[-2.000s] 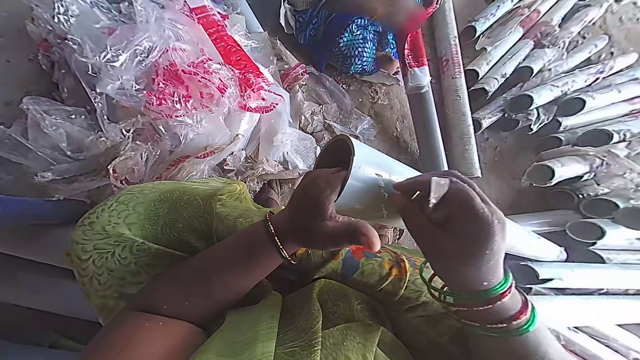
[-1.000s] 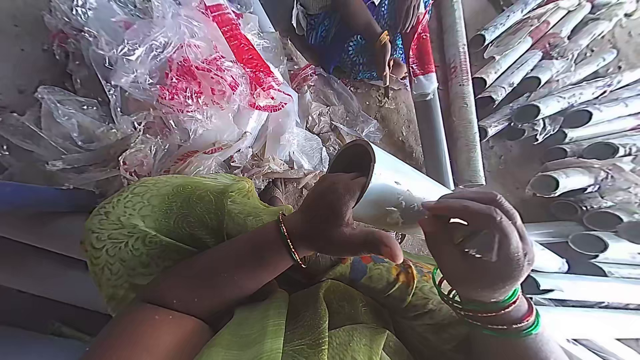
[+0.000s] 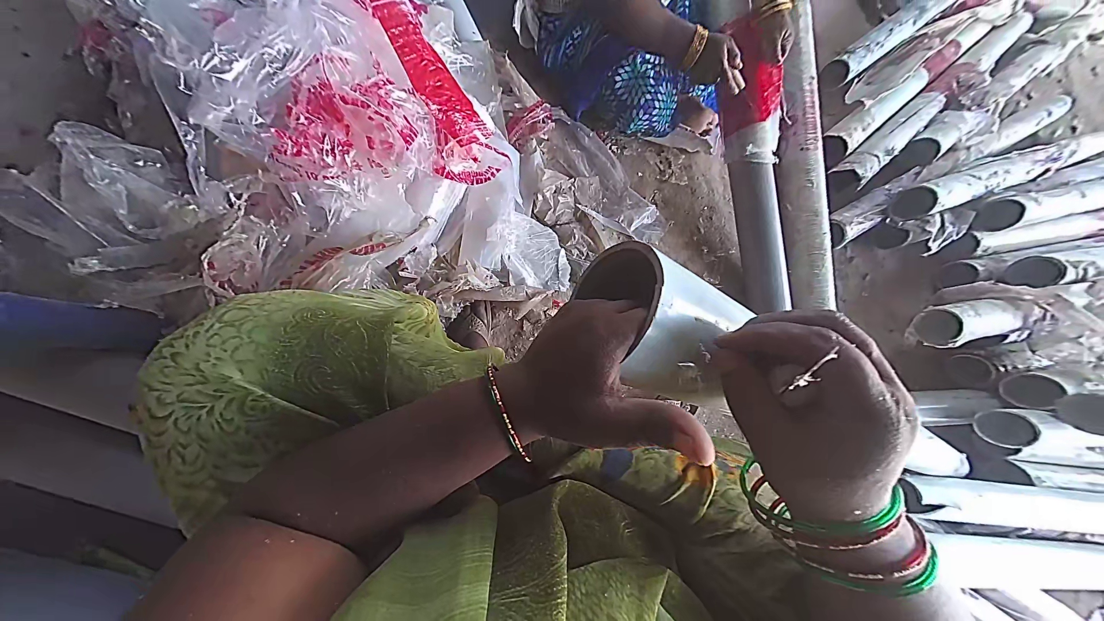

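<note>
A pale grey pipe lies slanted across my lap, its open end facing up and left. My left hand grips this end, fingers inside the rim and thumb stretched out below. On the pipe's side, my right hand has thumb and forefinger pinched together at the surface, close to some small marks. A thin whitish scrap shows against the curled fingers of that hand; whether it is pinched or only stuck there, I cannot tell. The far part of the pipe passes behind my right hand.
Crumpled clear plastic wrap with red print is heaped at upper left. Many grey pipes lie stacked at right. Another person's hands are at a pipe with a red wrapping at the top. A second long pipe lies beside it.
The other person's hands have come to the red-wrapped pipe, from left of it one second ago. My left hand stays on the pipe's end, and my right hand remains at its side.
</note>
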